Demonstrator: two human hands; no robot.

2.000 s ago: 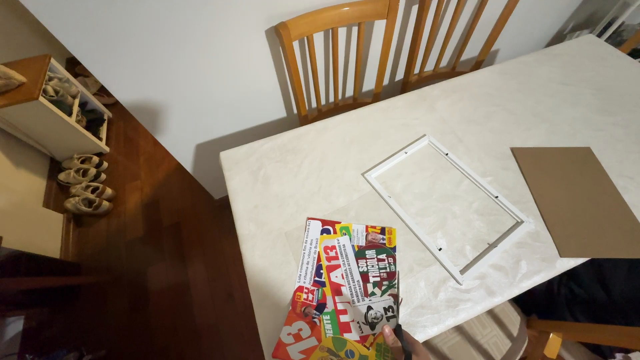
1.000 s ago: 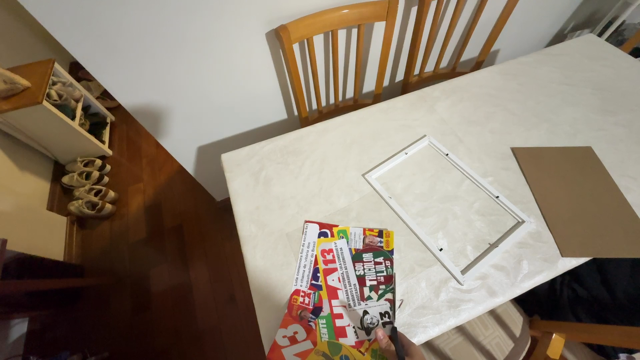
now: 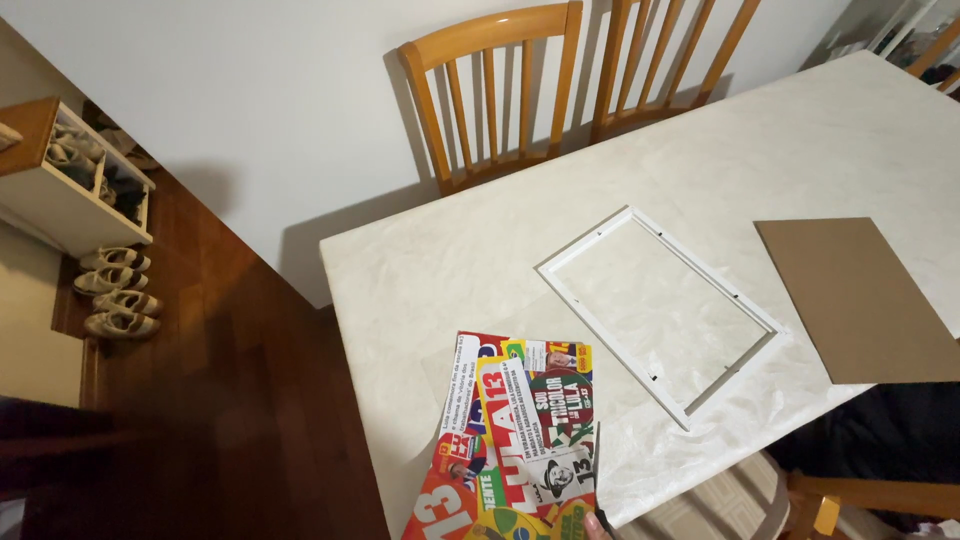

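A collage sheet of colourful printed stickers and paper clippings (image 3: pixel 517 435), bearing writing and small pictures, lies at the near left part of the table and runs out of the bottom of the view. Only fingertips of my right hand (image 3: pixel 596 527) show, at the bottom by the sheet's lower right edge. They hold scissors (image 3: pixel 604 517) with dark handles, whose thin blade points up along that edge. My left hand is out of sight. Right of the collage, a white picture frame (image 3: pixel 613 336) lies flat, with small dark tabs around its inner edge. Farther right lies a brown backing board (image 3: pixel 855 300).
A pale cloth covers the table (image 3: pixel 675 180). A faint transparent sheet (image 3: pixel 439 375) lies partly under the collage. Wooden chairs (image 3: pixel 491 26) stand along the far side, another chair (image 3: pixel 825 487) at the near right. Shoes (image 3: pixel 120 300) and a shoe cabinet (image 3: pixel 112 217) are at left.
The collage has shifted and turned slightly on the table. A scissor blade now shows more plainly along its right edge. The picture frame and the brown board have stayed put.
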